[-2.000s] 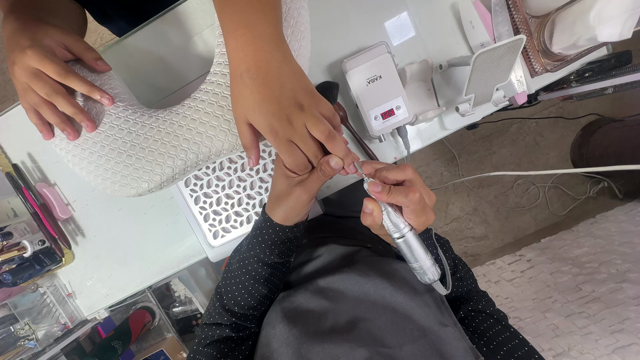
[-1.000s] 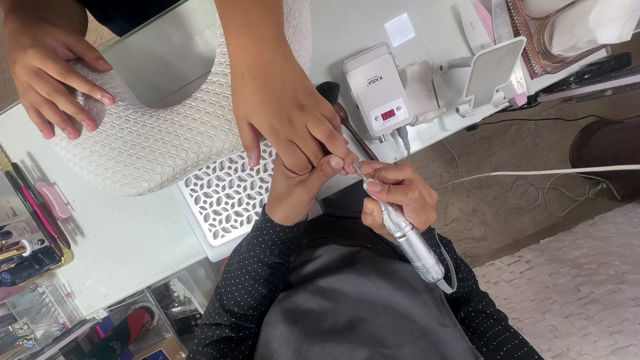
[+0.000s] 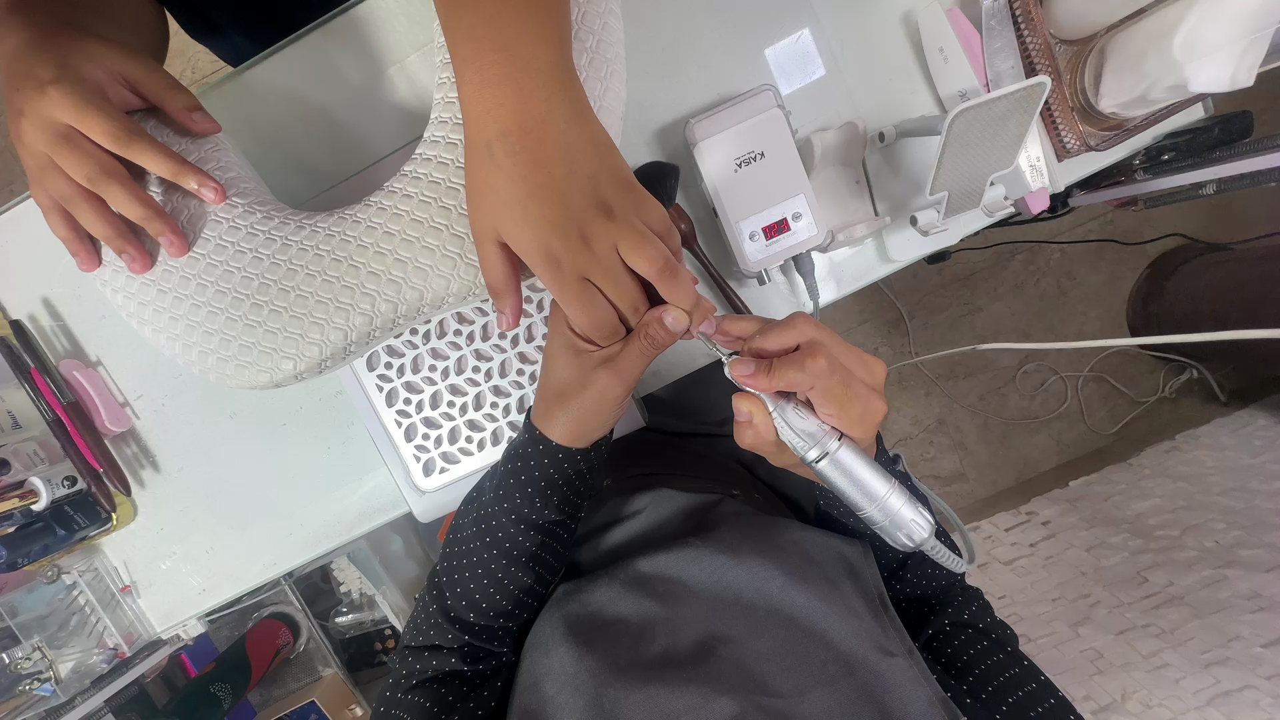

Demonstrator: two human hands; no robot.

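My right hand grips a silver electric nail drill, its bit at a fingertip of another person's hand. My left hand holds that person's finger between thumb and fingers; my fingers are partly hidden beneath their hand. The person's other hand rests on a white textured armrest cushion. Under my left wrist lies a white box with a perforated silver grille. The white Kaisa drill control unit, its red display lit, stands behind my right hand.
A makeup-type brush lies beside the control unit. Right of it are a white holder, a phone stand and a woven tray. Brushes and a pink item lie at left. A cable crosses at right.
The rear end of the drill has shifted slightly, and its cord has moved a little. Both my hands keep nearly the same place at the person's fingertip.
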